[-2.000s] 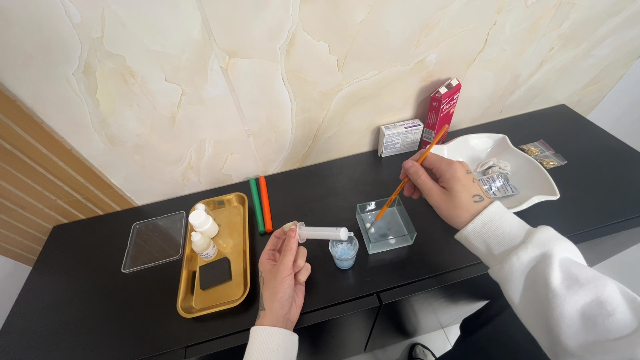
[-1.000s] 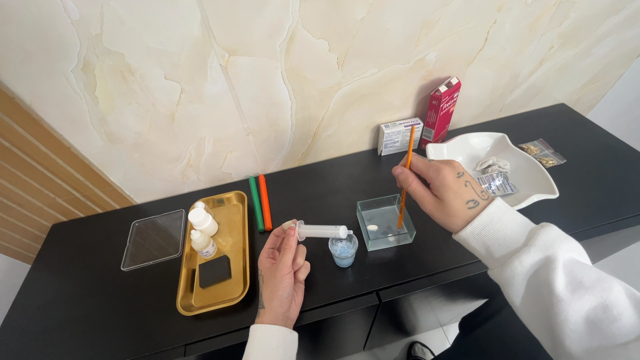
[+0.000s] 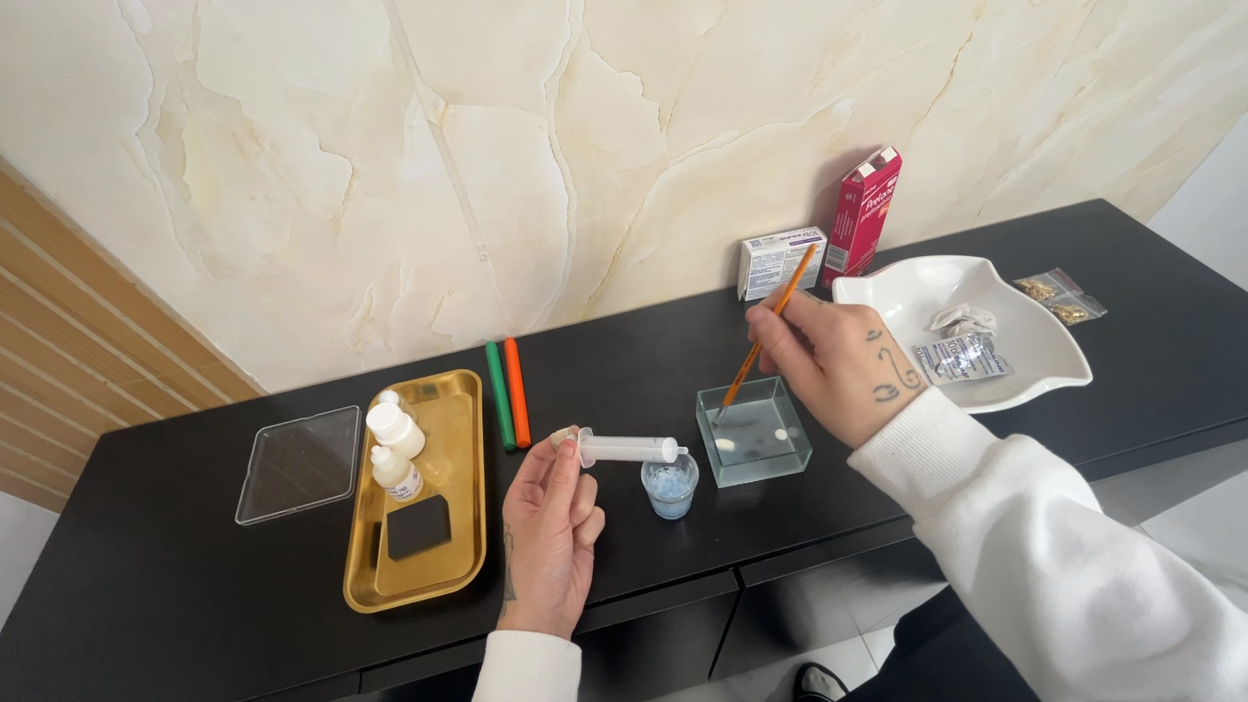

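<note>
My left hand (image 3: 556, 526) pinches the flange end of a clear plastic syringe (image 3: 629, 448), held level with its tip over the rim of a small clear cup (image 3: 671, 487) of bluish, foamy-looking content. In my right hand (image 3: 843, 366) is a thin orange-handled paintbrush (image 3: 770, 327), slanted down to the left, its bristles inside a square glass dish (image 3: 760, 473). That dish holds cloudy liquid, with a white tablet (image 3: 725, 445) near its front left and another small white piece (image 3: 780, 434) towards the right.
Left stands a gold tray (image 3: 475, 507) with white bottles (image 3: 395, 429) and a black square block (image 3: 418, 527), beside a clear lid (image 3: 299, 463). Green (image 3: 500, 395) and orange (image 3: 517, 395) sticks lie behind. Right are a white bowl (image 3: 882, 278) with blister packs, medicine boxes (image 3: 863, 214) and small bags (image 3: 1063, 297).
The brush has gone from near upright at the dish's right side to a slant, with its tip now at the left. My left hand and the syringe have stayed in place.
</note>
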